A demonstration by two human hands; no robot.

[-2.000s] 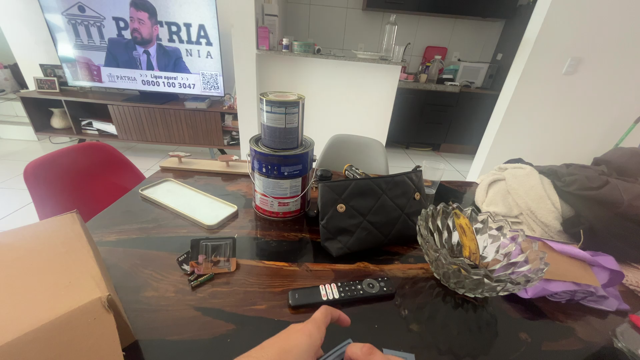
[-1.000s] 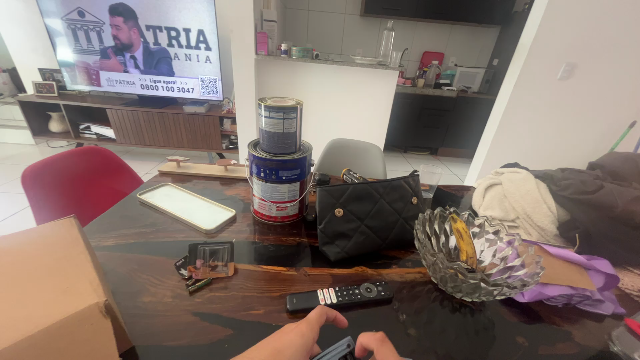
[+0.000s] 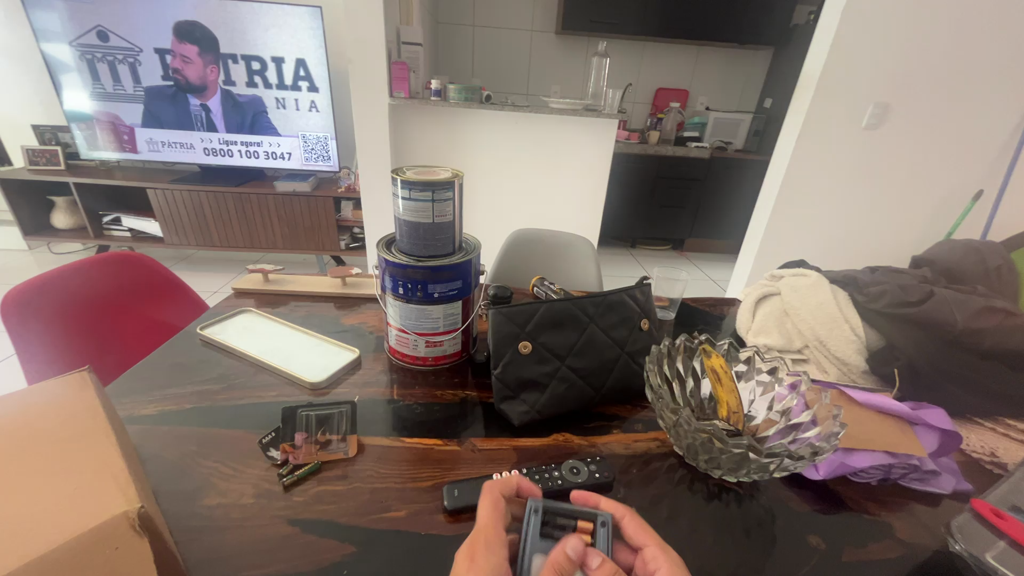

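Note:
Low at the centre, my left hand (image 3: 498,528) and my right hand (image 3: 628,536) both hold a small dark grey device (image 3: 531,532) with an exposed battery compartment. Batteries (image 3: 578,524) lie inside it, and a thumb rests at its lower part. Just beyond my hands is a black remote control (image 3: 572,474) on the dark wooden table (image 3: 384,512). To the left lie an opened battery blister pack (image 3: 324,432) and loose small batteries (image 3: 301,474). The device's lower end is hidden by my fingers and the frame edge.
A cardboard box (image 3: 68,472) stands at the left, near a cream-rimmed tray (image 3: 280,347). Farther back are stacked paint cans (image 3: 430,300) and a black quilted bag (image 3: 572,352). A glass bowl (image 3: 740,416) holding a banana (image 3: 722,386) is at the right, beside purple paper (image 3: 920,432).
The device was mostly out of view two seconds ago; my hands now hold it higher in view, with its battery compartment showing.

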